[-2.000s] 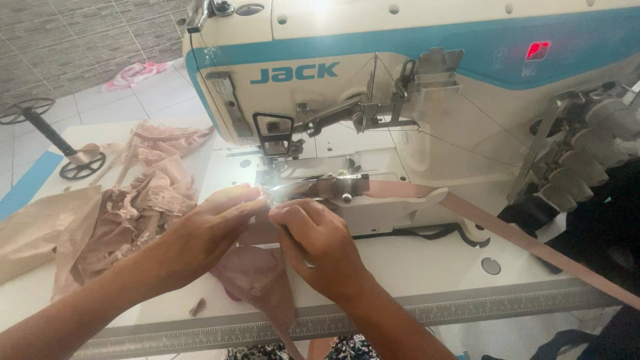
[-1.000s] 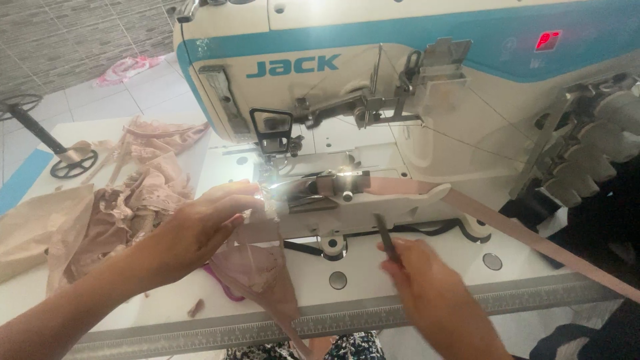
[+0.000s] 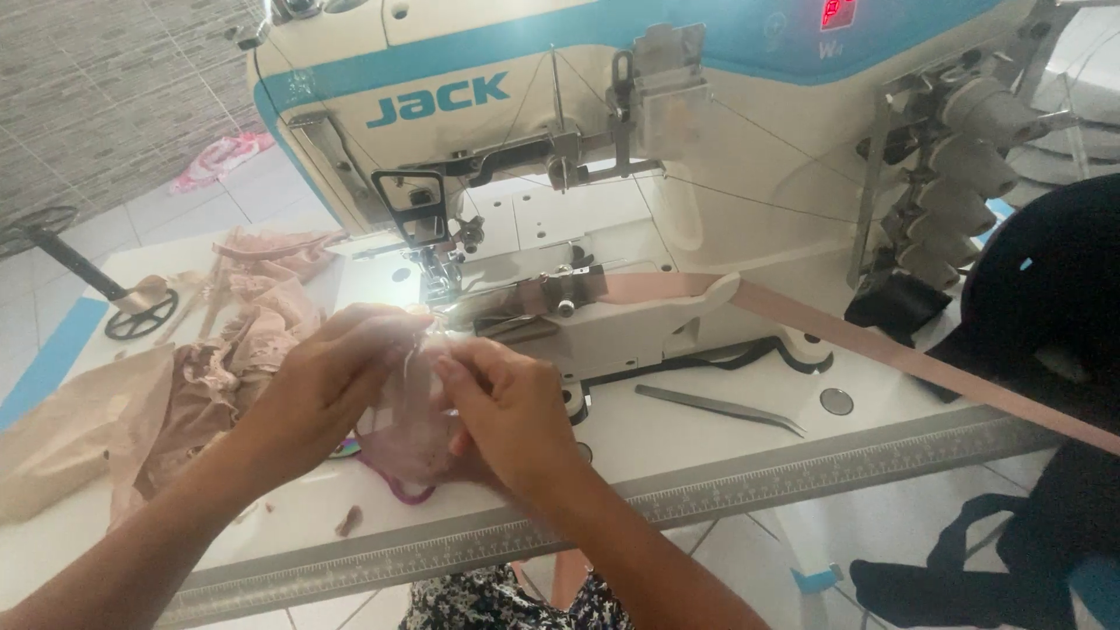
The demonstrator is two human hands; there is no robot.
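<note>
Just in front of the lit needle area of a Jack sewing machine (image 3: pixel 437 109), both hands hold a thin pink fabric piece (image 3: pixel 407 420). My left hand (image 3: pixel 337 376) grips its upper left edge near the presser foot (image 3: pixel 437 271). On its right edge, my right hand (image 3: pixel 507 402) pinches the cloth between thumb and fingers. A pink fabric strip (image 3: pixel 814 319) runs from the right into a metal binder guide (image 3: pixel 560 293). Bent-tip metal tweezers (image 3: pixel 717 407) lie on the table to the right of my right hand.
Crumpled pink lace fabric (image 3: pixel 254 332) is piled at the left, beside a black spool stand (image 3: pixel 140 315). A ruler tape (image 3: pixel 744 481) follows the table's front edge. Under the fabric, a purple-handled tool (image 3: pixel 398 490) partly shows. Thread cones (image 3: pixel 971 140) stand at the right.
My right hand, which held the tweezers away to the right a second ago, is back at the fabric. The tweezers now lie on the table. My left hand stays by the needle area.
</note>
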